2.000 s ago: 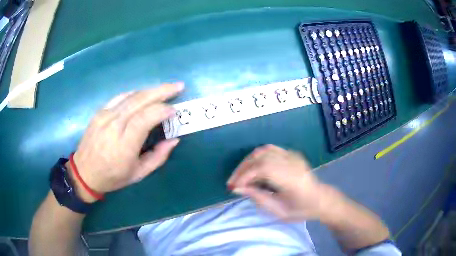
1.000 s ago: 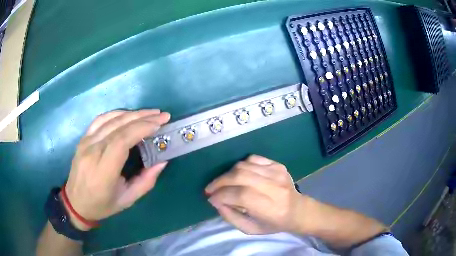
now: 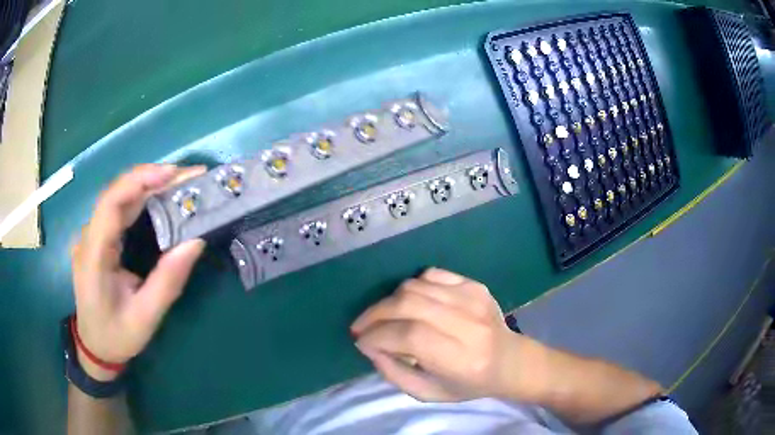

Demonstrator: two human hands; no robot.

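My left hand [image 3: 127,255] grips the left end of a grey six-position bar [image 3: 297,161], which is raised and tilted up to the right. Its round seats hold components with amber centres. A second grey bar [image 3: 374,223] lies on the green bench just below and to the right; its six seats show no amber centres. My right hand [image 3: 433,336] is curled near the bench's front edge. Its fingers are folded inward with a small red spot at the fingertips; whether they hold a thin tool cannot be seen.
A black component tray [image 3: 586,140] with rows of round pockets, some with whitish or amber parts, lies to the right. Stacked black trays [image 3: 726,81] stand at the far right. A tan strip [image 3: 24,144] with whitish tape [image 3: 38,202] lies at the left.
My left hand has moved left and lifted the bar with amber-centred components up and left. A second bar beneath it now shows. My right hand has barely moved in the last second.
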